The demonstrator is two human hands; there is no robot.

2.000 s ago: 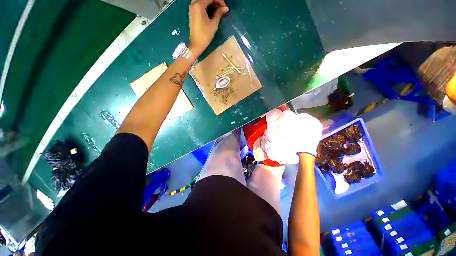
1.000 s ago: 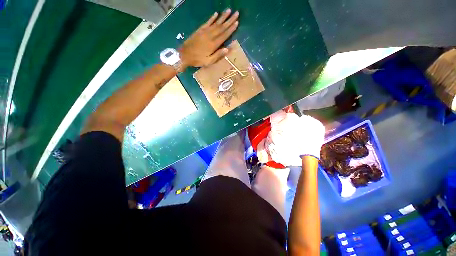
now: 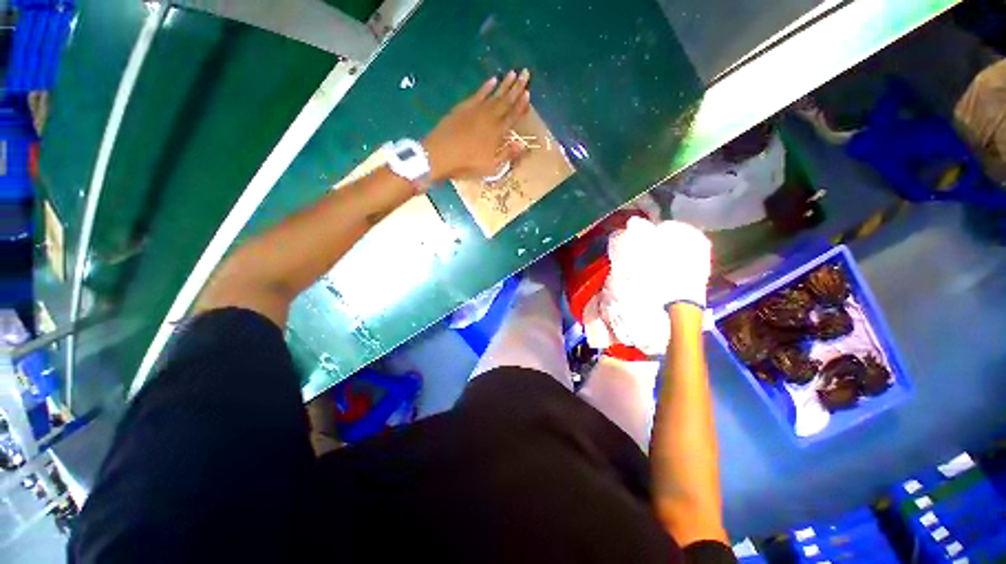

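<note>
My left hand (image 3: 477, 134) is bare, with a white watch at the wrist. It lies palm down with fingers extended over the upper left of a tan cardboard pad (image 3: 535, 193) on the green bench. Thin pale sticks (image 3: 530, 141) and part of a small white ring (image 3: 503, 172) show beside the hand. Small dark bits lie lower on the pad. My right hand (image 3: 675, 262) wears a white glove below the bench edge, against crumpled white cloth (image 3: 631, 308) over a red stool. Glare blurs glove and cloth together, and the fingers cannot be made out.
A second, pale pad (image 3: 381, 259) lies left on the bench under strong glare. A lined blue tray (image 3: 809, 427) with dark brown bundles stands right of my right hand. Blue bins (image 3: 954, 512) are at the lower right. A blue stool (image 3: 899, 138) is at the upper right.
My left hand first came down flat from a pinched pose at the bench's top, then shifted further over the pad, covering part of the ring. My right hand keeps its place at the cloth.
</note>
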